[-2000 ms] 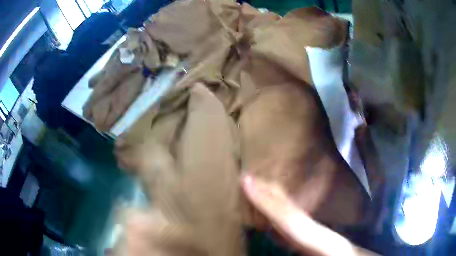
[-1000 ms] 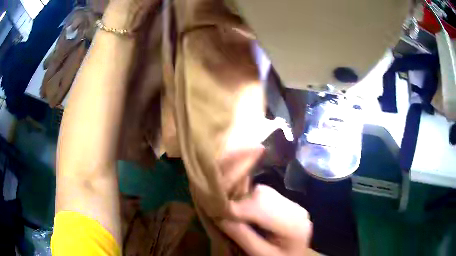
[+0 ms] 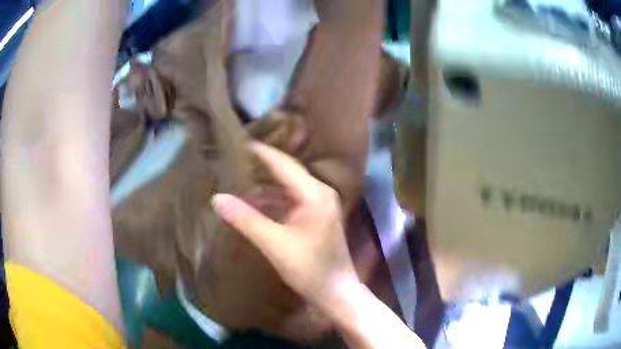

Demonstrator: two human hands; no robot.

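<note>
Brown cloth (image 3: 238, 272) lies in loose folds across the middle of the view, with a long upright fold rising to the top edge. My right hand (image 3: 299, 218) is over this cloth, blurred, with thumb and index finger spread and nothing visibly gripped between them; its other fingers are hard to make out. My left forearm runs up the left side, and the left hand is beyond the top edge. The beige sewing machine head (image 3: 524, 157), with dark lettering, stands right of the cloth. Its needle area cannot be made out.
A white table surface (image 3: 150, 160) shows between brown folds at the left. A crumpled brown piece (image 3: 146, 88) lies at the upper left. A pale strip (image 3: 395, 252) runs beside the machine head. Bright metal (image 3: 473, 327) and dark straps (image 3: 557, 313) show below it. Green floor shows at the lower left.
My right hand has moved up and left, and its fingers have opened from the bunched cloth. The left hand has left the view at the top. The machine head now appears farther right and lower.
</note>
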